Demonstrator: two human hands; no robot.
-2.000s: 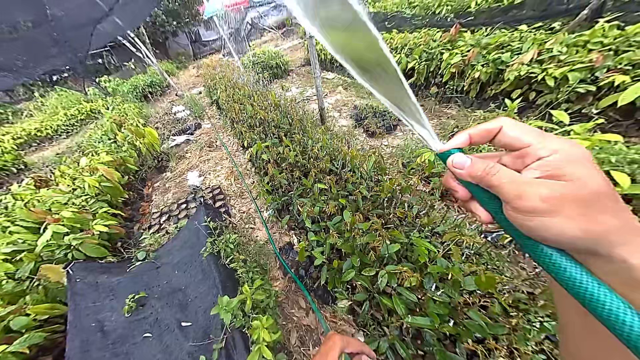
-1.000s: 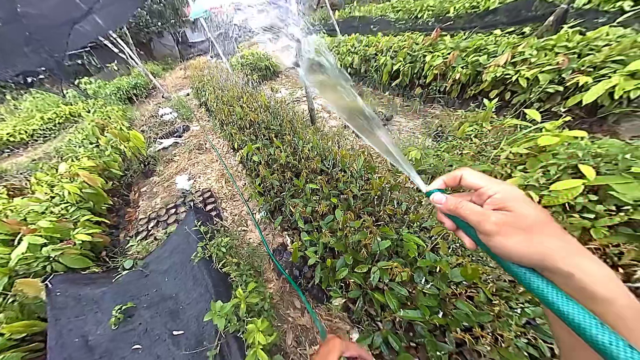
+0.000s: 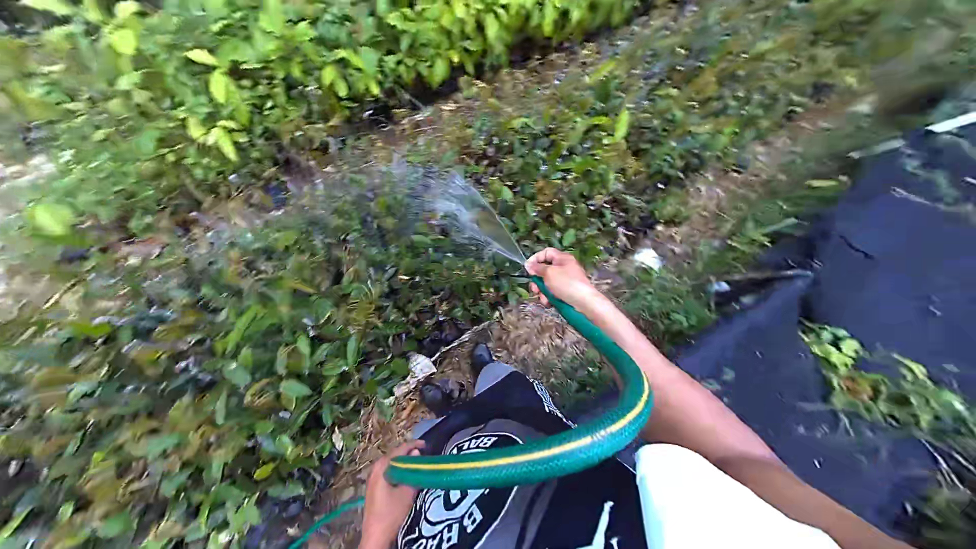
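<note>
A green garden hose with a yellow stripe (image 3: 526,460) curves across in front of my body. My right hand (image 3: 560,274) grips its outlet end, and a fan of water (image 3: 476,213) sprays from there up and left over low leafy plants (image 3: 427,267). At the bottom, my left hand (image 3: 390,488) holds a farther part of the hose near my lap. A thinner-looking green length of hose runs out below my left hand at the lower left.
Black ground sheeting (image 3: 892,274) with plants on it lies at the right. Brighter green plants (image 3: 305,53) stand in a bed at the top. My dark shoes (image 3: 436,398) rest on a strip of dry litter. A white scrap (image 3: 648,258) lies right of my right hand.
The view has swung strongly downward and around. The spray now falls on nearby low plants rather than shooting high, and the hose forms a wide bend between my hands.
</note>
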